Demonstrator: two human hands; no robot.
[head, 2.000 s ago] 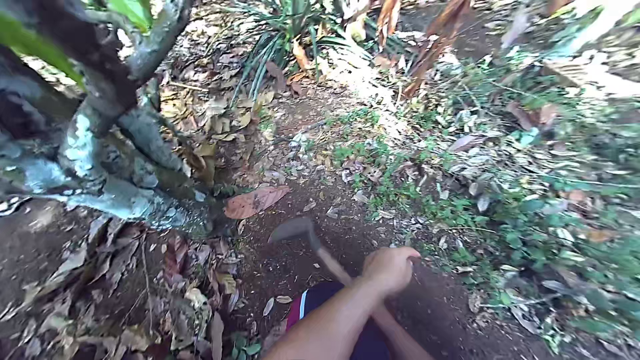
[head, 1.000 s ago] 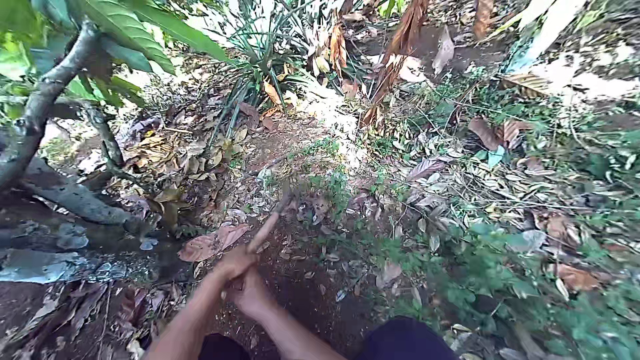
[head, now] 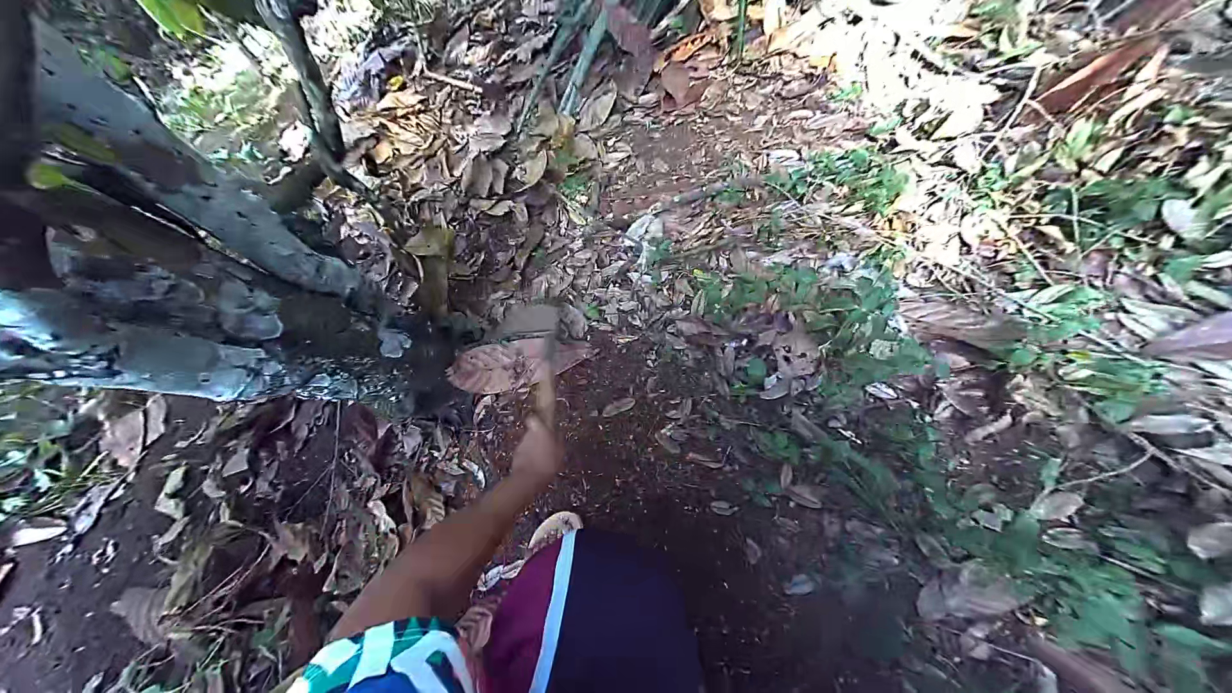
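My left hand (head: 539, 450) is closed around the wooden handle (head: 546, 390) of a hoe, just left of the middle of the view. The bare forearm comes up from a patterned sleeve at the lower left. Beyond the hand, the hoe's metal blade (head: 525, 322) is blurred and lies over the upper edge of a large brown dry leaf (head: 496, 368), beside the base of a tree trunk. Whether the blade touches the leaf or the soil cannot be told. My right hand is not seen.
The mottled grey tree trunk (head: 192, 351) leans in from the left, with a thin dark branch (head: 313, 91) above it. Dark soil (head: 635, 462) and leaf litter surround the hoe. Low green weeds (head: 828, 318) grow to the right. My clothed knee (head: 616, 616) is at the bottom.
One second ago both hands were on the handle; now only my left hand shows on it. The blade now appears over the large brown leaf. The view has shifted.
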